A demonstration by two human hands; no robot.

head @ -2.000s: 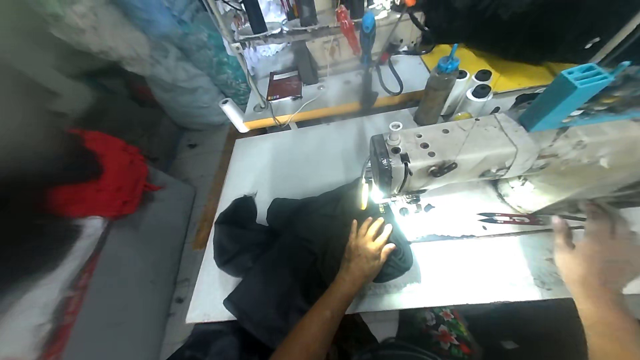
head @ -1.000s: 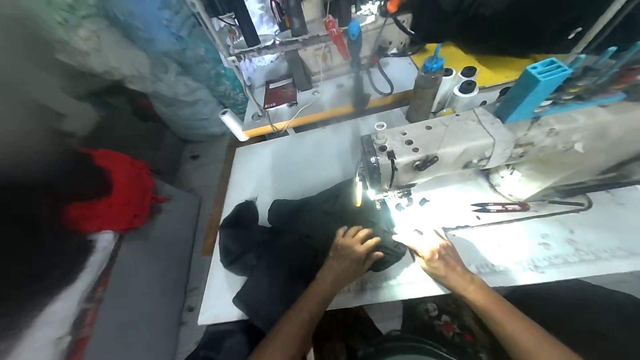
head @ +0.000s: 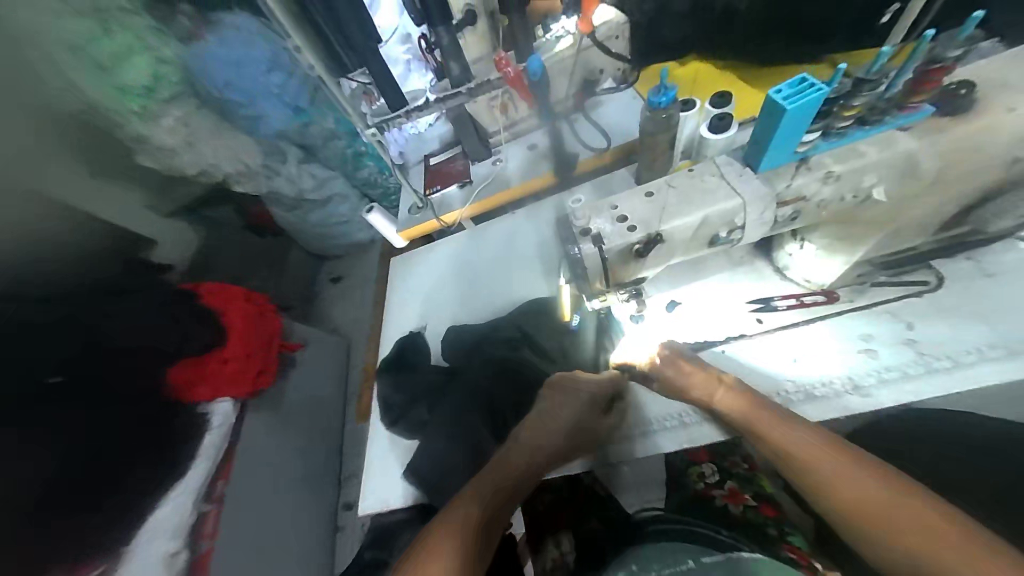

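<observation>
Dark cloth (head: 496,360) lies bunched on the white table of a sewing machine (head: 680,216), its right end under the machine's needle area. My left hand (head: 580,408) is closed on the near right edge of this cloth. Close beside it, my right hand (head: 680,372) pinches the cloth's edge in the bright lamp light, just in front of the presser foot; glare hides its fingertips. Red-handled thread snips (head: 794,302) lie on the machine bed, to the right of the needle and beyond my right hand.
Behind the machine stand an oil bottle with a blue cap (head: 658,132) and white thread cones (head: 718,136). A blue holder (head: 788,120) sits on the machine head. A white roll (head: 385,225) is at the table's back left corner. Red cloth (head: 232,344) lies on a grey surface at left.
My right hand has come from the far right of the machine bed to the cloth near the needle. My left hand, flat on the cloth earlier, is now closed at its near right edge.
</observation>
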